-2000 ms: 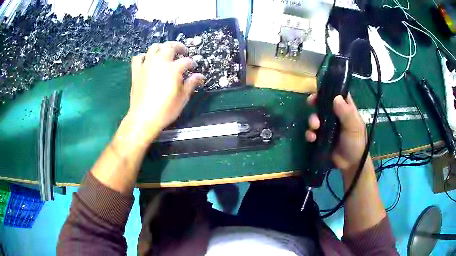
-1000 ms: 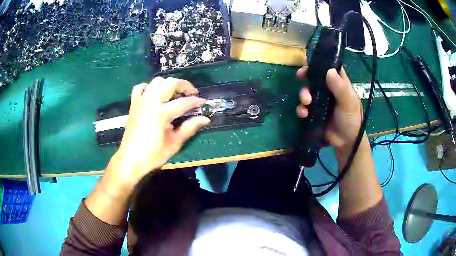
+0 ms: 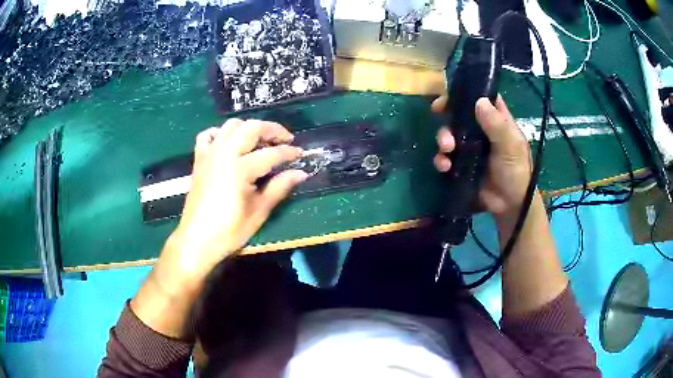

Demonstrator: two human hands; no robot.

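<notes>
My left hand [image 3: 247, 173] is over the black assembly fixture [image 3: 339, 176], with thumb and fingertips on a small shiny end fitting [image 3: 313, 162]. The fitting is at the end of the white metal strip [image 3: 168, 189], whose middle is hidden under my hand. A round silver feature shows near the fixture's right end. My right hand [image 3: 491, 151] is closed around the black electric screwdriver [image 3: 469, 133]. The thin bit points down, past the bench edge and away from the fixture.
A black parts tray [image 3: 328, 63] heaped with silver fittings stands behind the fixture. Beside it is the pale screw feeder [image 3: 358, 31] on a wooden base. Assembled strips [image 3: 49, 214] lie at the left edge. A dark heap [image 3: 96, 59] is at back left. The driver cord [image 3: 544, 133] loops over my right forearm.
My left hand has moved from the parts tray to the fixture and is now on a fitting at the strip end. The right hand still holds the screwdriver. The camera view has shifted somewhat.
</notes>
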